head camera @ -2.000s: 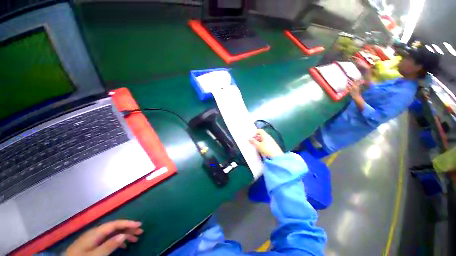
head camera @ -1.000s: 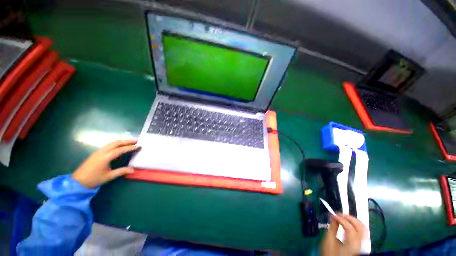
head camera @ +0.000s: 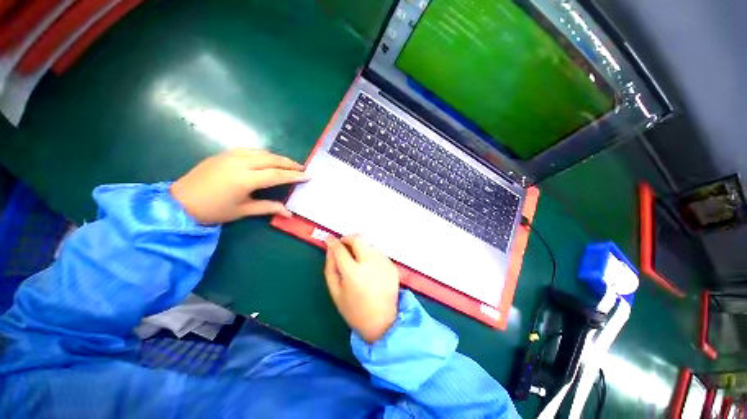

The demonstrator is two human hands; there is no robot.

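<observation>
A silver laptop [head camera: 426, 196] lies open on a red tray [head camera: 459, 301], its screen showing a green window. My left hand [head camera: 233, 186] touches the laptop's front left corner, thumb and fingers apart, with nothing held. My right hand [head camera: 364, 286] is at the front edge, left of its middle, fingers bent and fingertips together. A small white label [head camera: 322, 235] shows on the tray edge beside those fingertips. Whether the fingers still pinch any of it is hidden. A thin black cord runs from the laptop's right side to a black box [head camera: 524, 372].
Right of the laptop are a black scanner [head camera: 569, 323], a blue bin [head camera: 606, 266] and white label strips [head camera: 598, 348] hanging toward the bench edge. Red trays [head camera: 78, 29] with white sheets are stacked at upper left. Another laptop on a red tray [head camera: 649, 237] stands at far right.
My right hand has moved left from the strips, where it held a white label, to the tray's front edge. My left hand stays at the laptop's corner. The view has tilted.
</observation>
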